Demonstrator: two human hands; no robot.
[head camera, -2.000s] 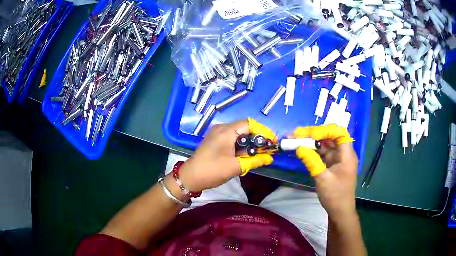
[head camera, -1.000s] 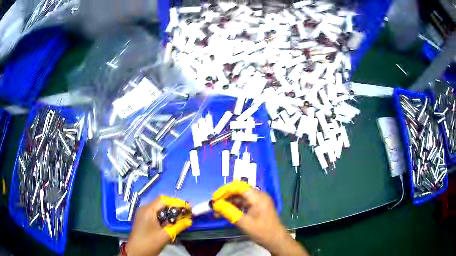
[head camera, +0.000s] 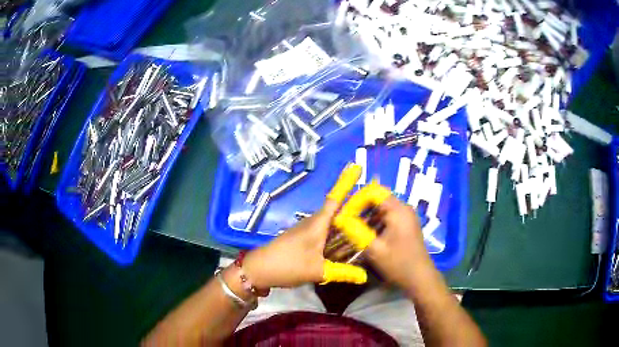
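My left hand (head camera: 292, 254), with yellow finger cots, holds a bunch of metal tubes (head camera: 337, 247) against its palm; its thumb and index finger are spread apart. My right hand (head camera: 400, 240) is slightly blurred, its cotted fingers curled together over the bunch's upper end. Whether they grip a part cannot be seen. Both hands are above the front edge of the blue work tray (head camera: 448, 254). Plain metal tubes (head camera: 288, 184) lie at the tray's left, partly under a clear plastic bag (head camera: 234, 78). White cylinders with thin leads (head camera: 403, 177) lie at its right.
A big heap of white cylinders (head camera: 502, 88) is at the back right. A blue tray of filled tubes (head camera: 136, 149) stands at left, another (head camera: 34, 101) beyond it. A thin dark cable (head camera: 483, 237) lies right of the work tray, with a white stick-like object (head camera: 598, 210) farther right.
The view has swung back toward the left. The white cylinder held between my hands is no longer visible. My right hand has closed in over the bunch, and my left index finger has stretched out.
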